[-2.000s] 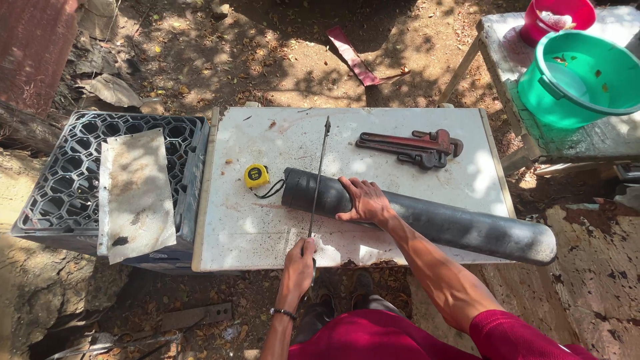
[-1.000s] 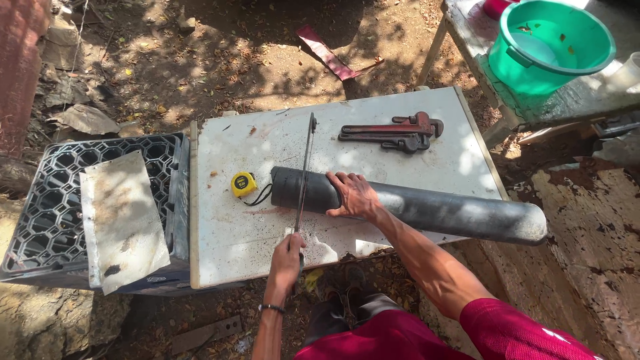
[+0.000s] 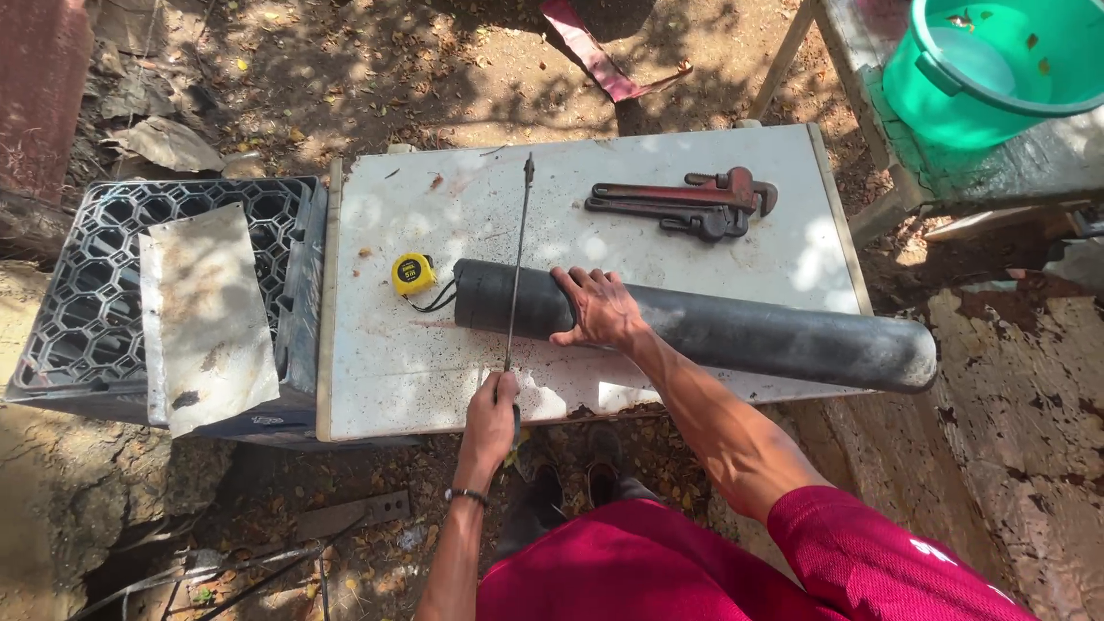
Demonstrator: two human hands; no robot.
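Note:
A thick black plastic pipe (image 3: 776,338) lies slantwise over a white tabletop (image 3: 405,379), its right end past the table's edge. My left hand (image 3: 490,414) grips the handle of a hacksaw (image 3: 519,259), whose narrow frame crosses the pipe near its left end. My right hand (image 3: 599,309) presses on top of the pipe, fingers spread around it, right of the saw. A yellow tape measure (image 3: 414,274) with a black strap sits by the pipe's left end. Two pipe wrenches, one red (image 3: 664,194) and one dark (image 3: 655,211), lie behind the pipe. Dark specks dot the tabletop around the saw.
Left of the table stands a black plastic crate (image 3: 78,302) with a dirty pale sheet (image 3: 207,319) on it. A green basin (image 3: 957,95) rests on a second table (image 3: 992,177) at the upper right. A red strip (image 3: 595,56) lies on the ground behind.
The hacksaw still crosses the pipe near its left end, gripped by my left hand. My right hand stays on the pipe. The view has shifted somewhat.

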